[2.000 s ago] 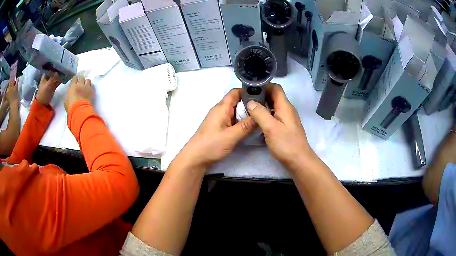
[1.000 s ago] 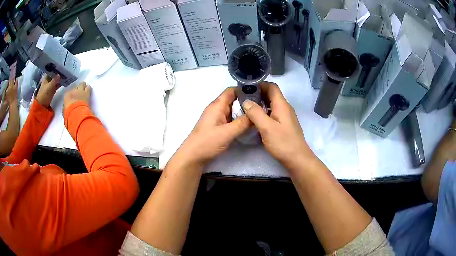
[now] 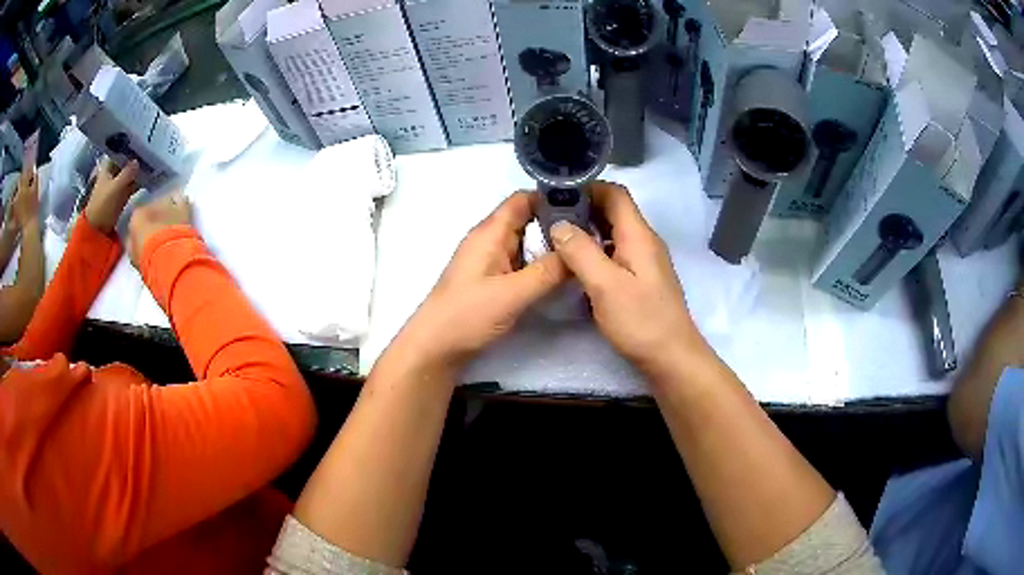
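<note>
A dark grey handheld fan (image 3: 564, 140) stands upright in front of me, its round slotted head facing me and a small dark oval on the handle below. My left hand (image 3: 494, 270) is closed around the left side of the handle. My right hand (image 3: 623, 275) holds the right side, its thumb on the handle front just below the oval. A white, crinkled bag shows between my hands around the handle; most of the handle and the bag are hidden by my fingers.
Grey-blue retail boxes (image 3: 898, 191) line the back and right. Two other grey fans stand upright, one (image 3: 758, 157) right, one (image 3: 624, 79) behind. A slim dark bar (image 3: 934, 315) lies far right. A white folded wrap (image 3: 348, 225) lies left. A person in orange (image 3: 225, 326) handles a box; another's blue garment (image 3: 954, 505) shows right.
The held fan has shifted slightly left since the first frame; both my hands keep their grip. The neighbour's nearer hand has moved slightly left.
</note>
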